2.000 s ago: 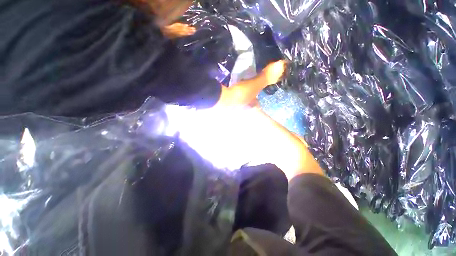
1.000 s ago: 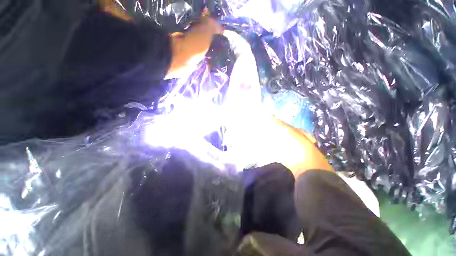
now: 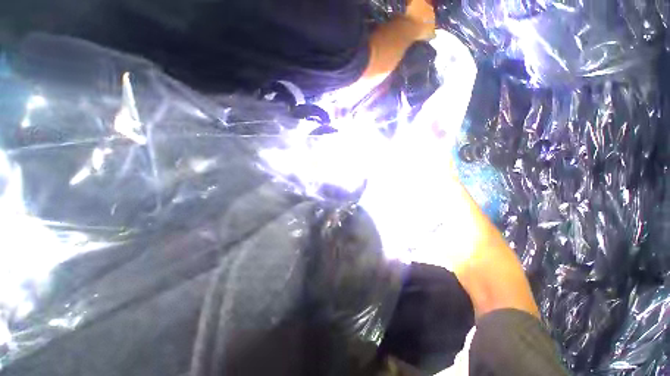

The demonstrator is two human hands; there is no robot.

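A dark garment under clear film (image 3: 242, 242) fills the left and lower middle. Black curved pieces like hanger hooks (image 3: 312, 112) show at its upper end. My left hand (image 3: 400, 40) comes from a dark sleeve at the top, beside the upper end of a white strip (image 3: 457, 73); its fingers are partly hidden, so its grip is unclear. My right forearm (image 3: 503, 268) rises from a brown sleeve at lower right; the hand itself is lost in strong white glare at the centre, and what it touches cannot be seen.
A large heap of dark polybagged garments (image 3: 588, 176) with shiny creased film covers the right side. A small blue patch (image 3: 481, 187) shows between my right forearm and the heap. A black rounded shape (image 3: 430, 316) lies below the glare.
My left hand has shifted right and up in view. The white strip also appears further right. More of the covered garment and the black hook-like pieces now show.
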